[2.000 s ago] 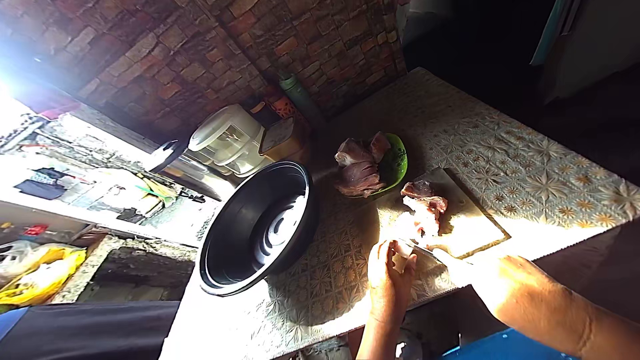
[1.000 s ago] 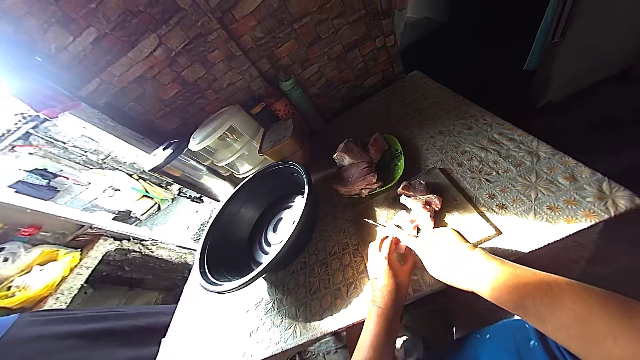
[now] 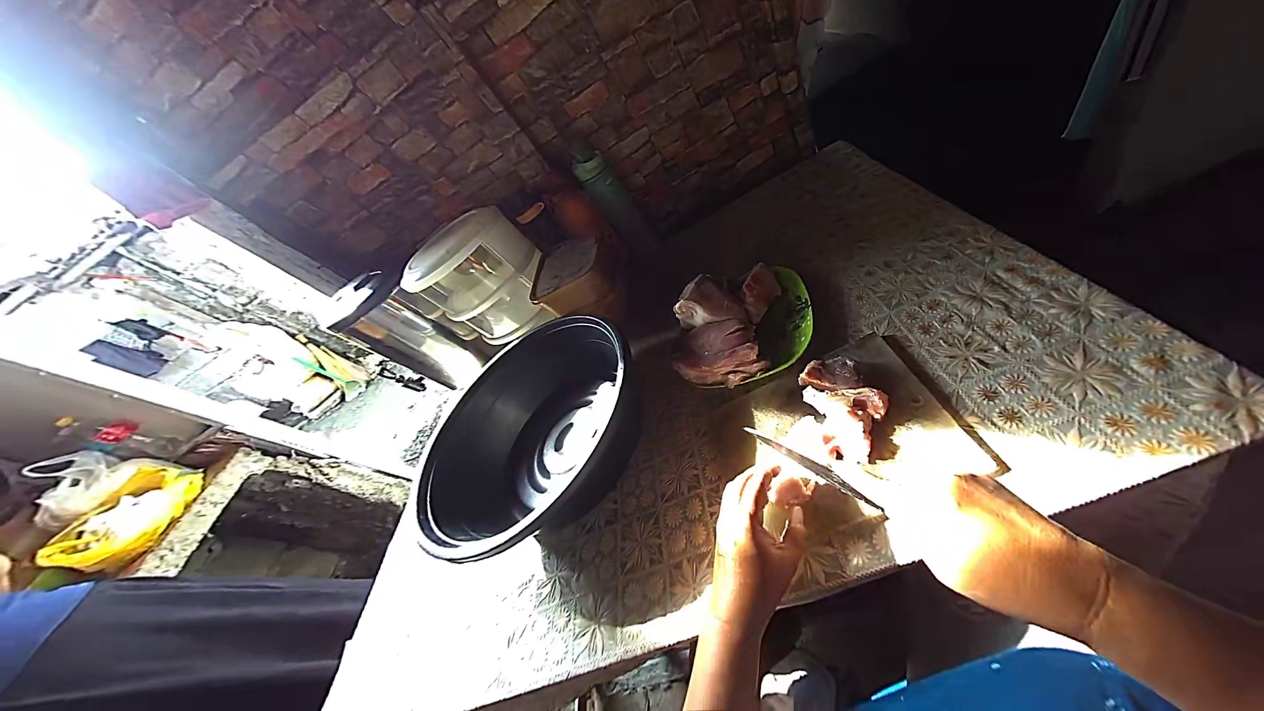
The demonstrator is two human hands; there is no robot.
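Observation:
My left hand grips a small piece of raw meat at the near left edge of a cutting board. My right hand, washed out by sunlight, holds a knife whose blade points left, just above and beside that piece. More raw meat lies on the board beyond the blade. Behind the board, larger chunks of raw meat rest on a green plate. A large black plastic basin stands left of my hands.
A patterned tablecloth covers the table. Behind the basin stand clear plastic containers, a metal canister and a green bottle near the brick-patterned wall. Yellow and white plastic bags lie at the far left.
My right hand has moved right and nearer from the meat, and more of the knife blade shows. My left hand stays at the board's near left edge.

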